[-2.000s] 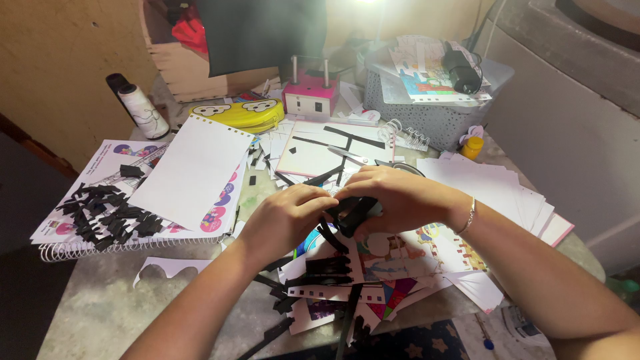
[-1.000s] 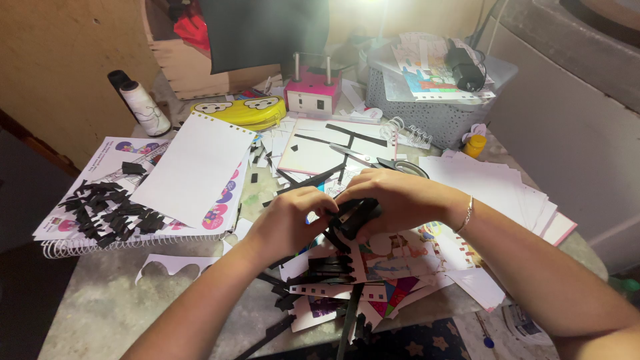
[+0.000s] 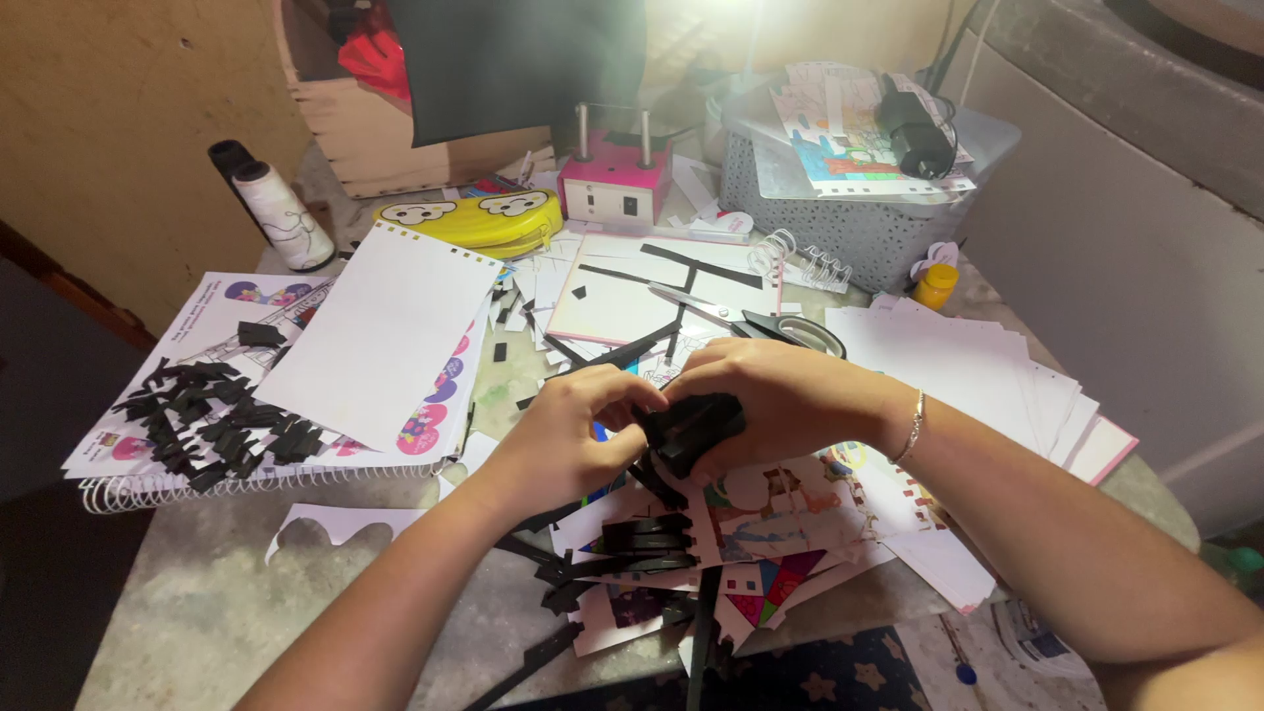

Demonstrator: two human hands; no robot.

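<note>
At the centre, my right hand (image 3: 780,400) grips a black paper piece (image 3: 696,430), which looks folded or looped. My left hand (image 3: 578,430) pinches the left end of that same piece between thumb and fingers. Below both hands, black paper strips (image 3: 642,535) lie on colourful printed sheets (image 3: 780,513). Just beyond my right hand, scissors (image 3: 755,321) with dark handles rest by a white pad (image 3: 592,286) that has black strips on it. A heap of short black paper pieces (image 3: 212,420) sits on a spiral notebook (image 3: 148,336) at the left, beside a blank punched sheet (image 3: 380,336).
A yellow pencil case (image 3: 484,222), a pink box with metal posts (image 3: 612,183) and a grey perforated basket (image 3: 839,217) stand at the back. White sheets (image 3: 938,365) and a small yellow bottle (image 3: 935,286) are at the right. A white-wrapped cylinder (image 3: 286,217) stands back left.
Both hands stay near the same spot. The black piece between them has changed its angle and shows more fully than two seconds ago. The things around them have not plainly moved.
</note>
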